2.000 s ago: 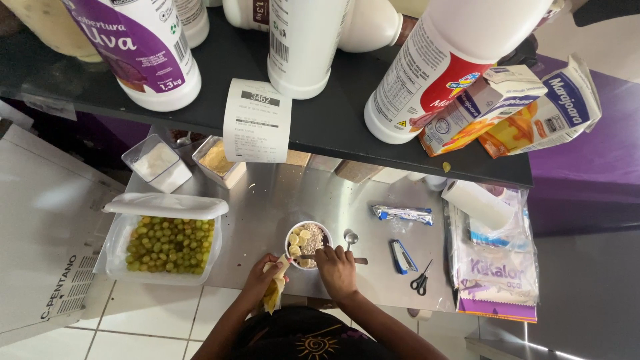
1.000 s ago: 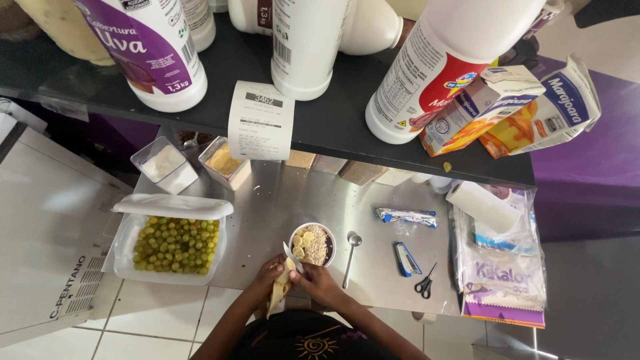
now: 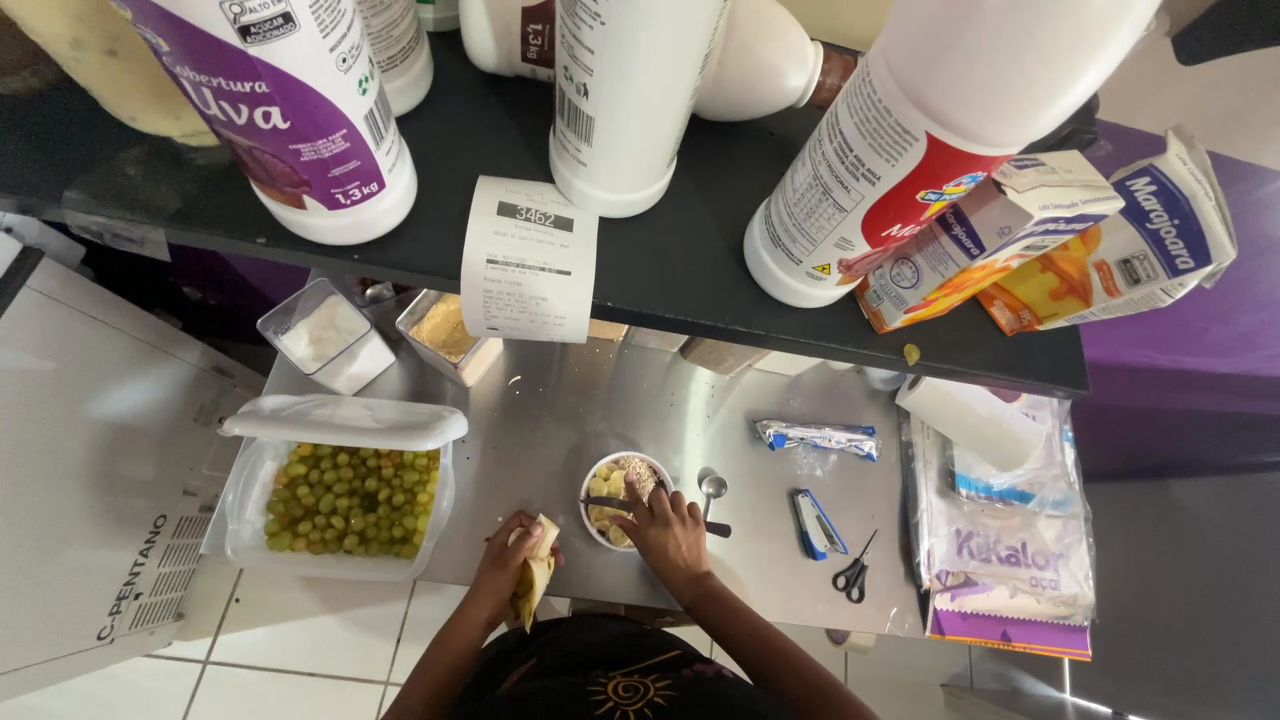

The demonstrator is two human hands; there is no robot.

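Observation:
My left hand (image 3: 512, 560) is closed around a partly peeled banana (image 3: 537, 572), just left of a round white bowl (image 3: 587, 520). Banana slices (image 3: 605, 487) and a grainy, oat-like topping (image 3: 640, 470) fill the bowl. Over its right side is my right hand (image 3: 665, 530), fingers spread, with a dark-handled knife (image 3: 716, 528) under them; its blade lies across the slices. Whether the fingers grip the knife is not clear. A metal spoon (image 3: 712, 487) rests right of the bowl.
An open tub of green grapes (image 3: 350, 500) stands at left, below containers of white powder (image 3: 325, 330) and tan powder (image 3: 443, 328). A stapler (image 3: 820, 523), scissors (image 3: 855, 570) and plastic packages (image 3: 1010, 560) lie at right. Bottles and cartons stand on the black shelf (image 3: 680, 280) above.
My right hand has moved from beside the banana, where it was one second ago, to over the bowl with the knife. My left hand with the banana is now a little apart from the bowl.

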